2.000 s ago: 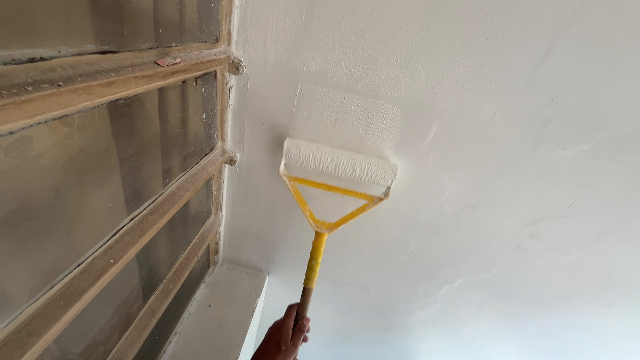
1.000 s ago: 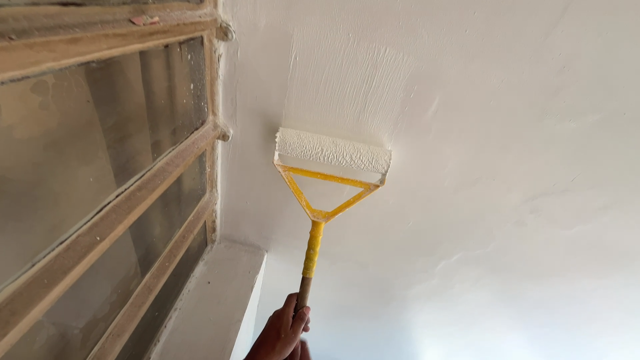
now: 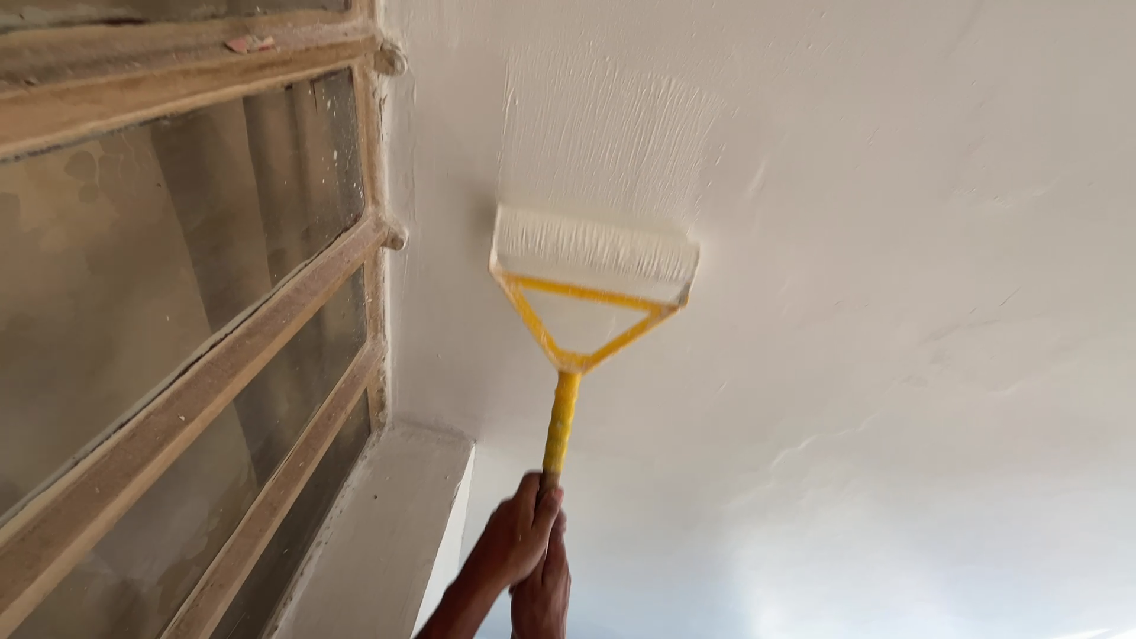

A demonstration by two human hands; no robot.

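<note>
A paint roller with a white, paint-coated sleeve [image 3: 595, 253] lies against a white plastered surface [image 3: 870, 266]. Its yellow triangular frame [image 3: 581, 324] joins a yellow grip [image 3: 559, 422] on a brown pole. My left hand [image 3: 519, 537] is wrapped round the pole just below the yellow part. Close beneath it my right hand [image 3: 541, 590] also holds the pole, partly hidden behind the left one. Above the roller runs a strip of fresh, ridged white paint [image 3: 612, 138].
Along the left side is a window with a brown frame [image 3: 364, 342] and dusty glass panes [image 3: 98, 231]. Two hinge-like knobs stick out from its edge towards the painted surface. A white ledge [image 3: 382, 532] adjoins the window at lower left.
The ridged paint strip above the roller is longer than two seconds ago. At first only one hand showed on the pole; now a second one is plainly in view below it.
</note>
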